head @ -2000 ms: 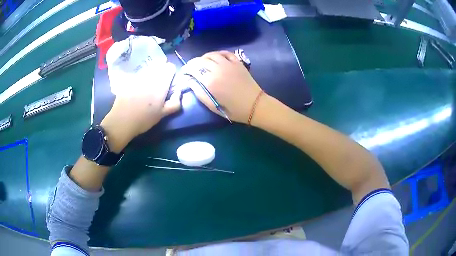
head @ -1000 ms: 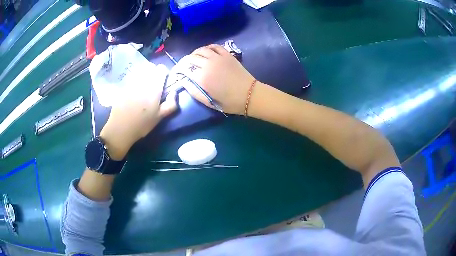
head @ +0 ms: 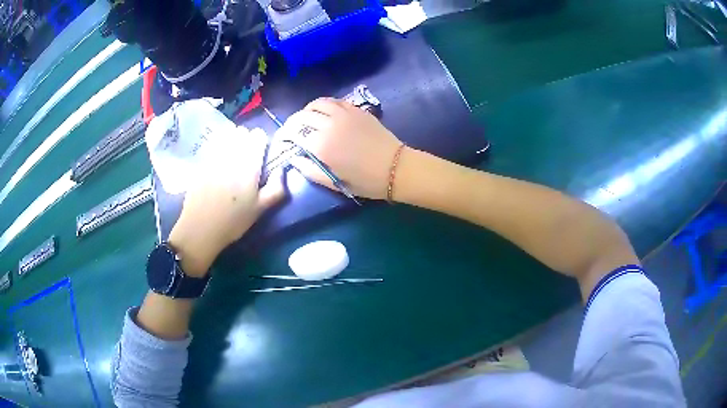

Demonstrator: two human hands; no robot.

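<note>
My left hand rests on the dark mat and holds a white crumpled wipe and one end of a slim silver strip. My right hand lies at the strip's other side, with a thin dark pen-like tool held across it, its end pointing toward me. The strip is mostly hidden between the hands, and where the tool touches it cannot be seen. A white disc lies on the green bench near the thin silver tweezers.
The black microscope stands behind the hands. A blue bin with a pale container is behind the mat. A red bin edge shows left. Segmented silver strips lie on the left. A small metal part sits beyond my right hand.
The view has shifted, showing more of the blue bin and its container than one second ago. Both hands keep nearly the same grip and pose around the strip.
</note>
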